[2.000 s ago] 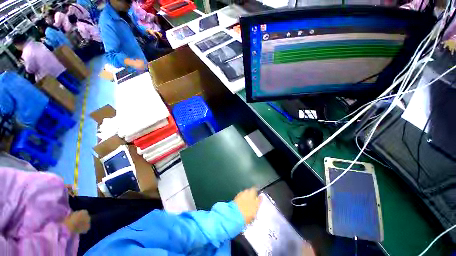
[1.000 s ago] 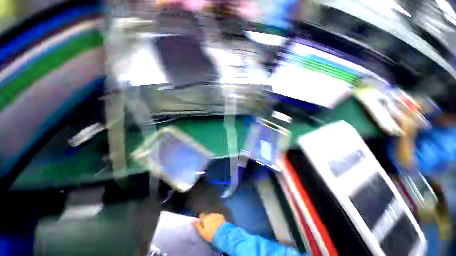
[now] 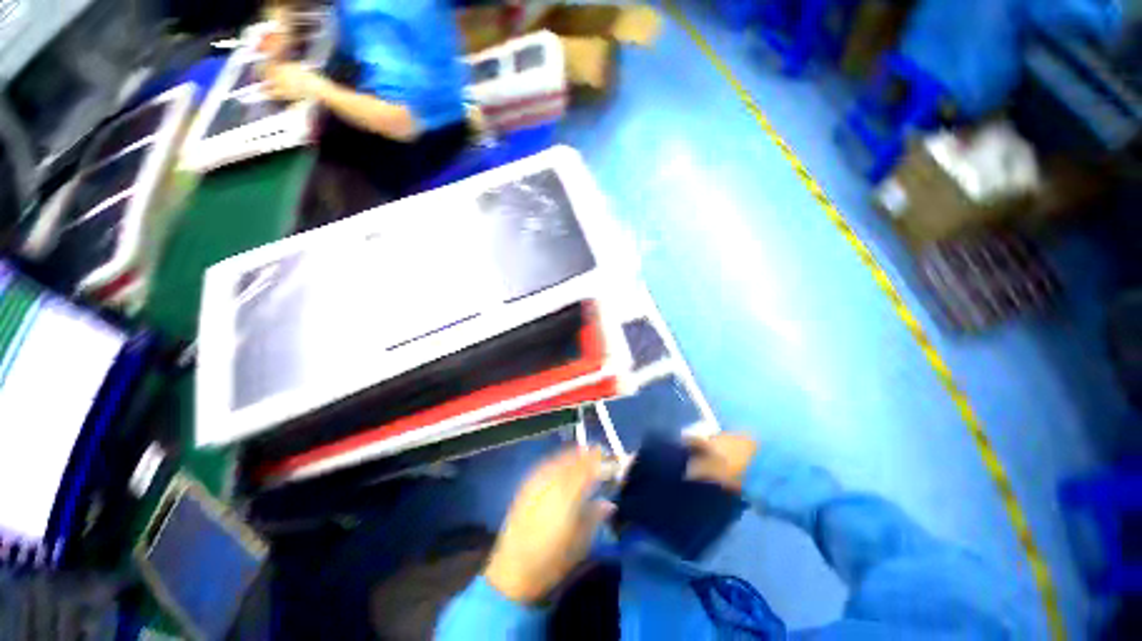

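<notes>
The view is blurred. A dark tablet is low in the middle, tilted. My right hand grips its upper right edge. My left hand is at its left side, fingers pointing towards it; whether they hold it is unclear. Just beyond the tablet, a white tray with dark slabs in it shows partly from under a stack. The top white foam tray of that stack has a tablet near each end, above black, red and white layers.
A coupling plate lies at the lower left beside a monitor. A person in blue works at trays at the upper left. Blue floor with a yellow line, a carton and blue stools are to the right.
The view has swung right, from monitors and plates to the tray stack and floor. The pale-faced slab in hand earlier is out of view; a dark one is now in my right hand.
</notes>
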